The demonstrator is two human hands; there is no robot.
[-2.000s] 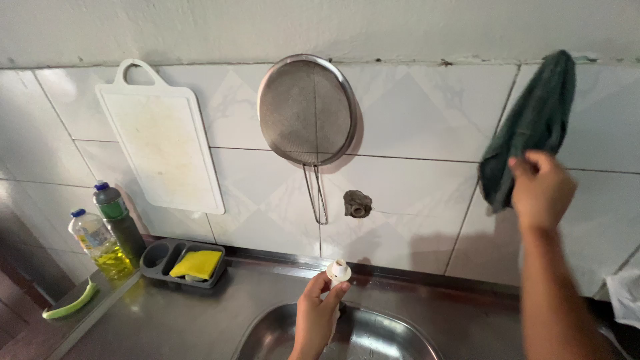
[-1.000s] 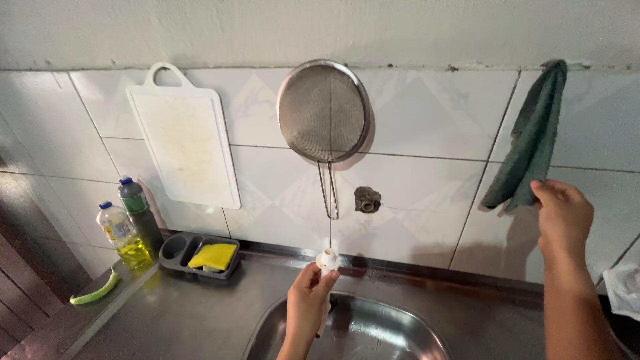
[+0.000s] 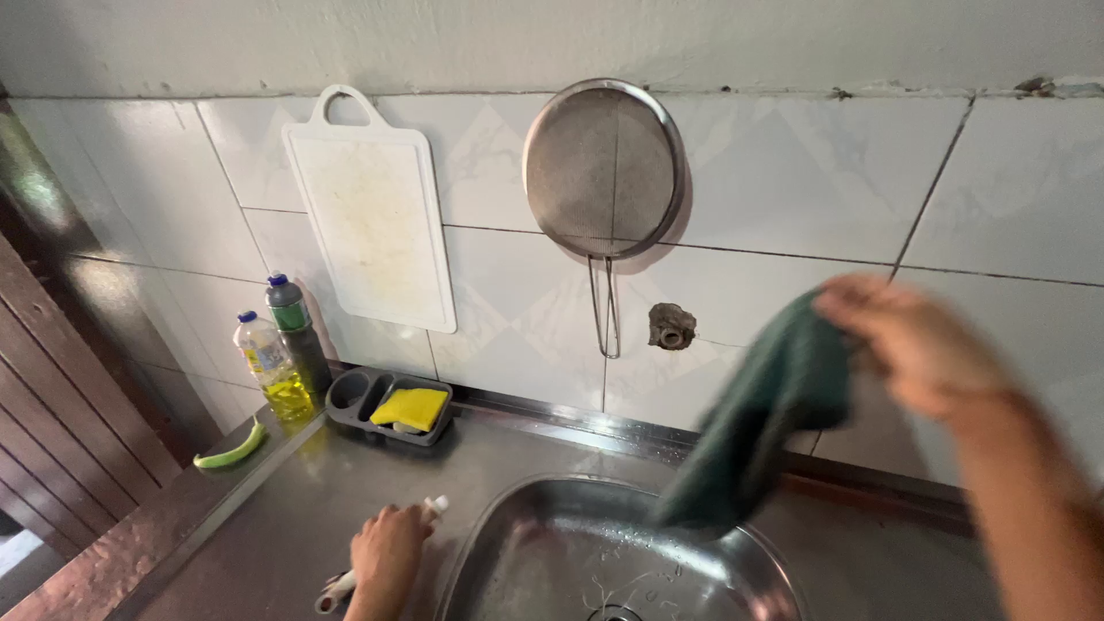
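Note:
My right hand (image 3: 914,345) grips a dark green cloth (image 3: 768,414) by its upper end; the cloth hangs, blurred, over the back right of the steel sink basin (image 3: 604,483). Left of the basin, my left hand (image 3: 390,548) is closed around a white plastic tap or fitting (image 3: 435,507), whose ends stick out on both sides of the fist, low over the steel counter. Most of the fitting is hidden by the fingers. An open pipe outlet (image 3: 673,337) sits in a rough hole in the tiled wall, between the two hands.
A white cutting board (image 3: 375,224) and a metal strainer (image 3: 604,172) hang on the wall. A grey caddy (image 3: 414,438) holds a yellow sponge (image 3: 410,409). Two bottles, one with yellow liquid (image 3: 285,388), stand at the left corner, near a green curved pod or vegetable (image 3: 233,450).
The cloth, earlier hanging on the wall at the right, is now off it in my right hand. My left hand has moved left and down from behind the basin to the counter, still with the white piece.

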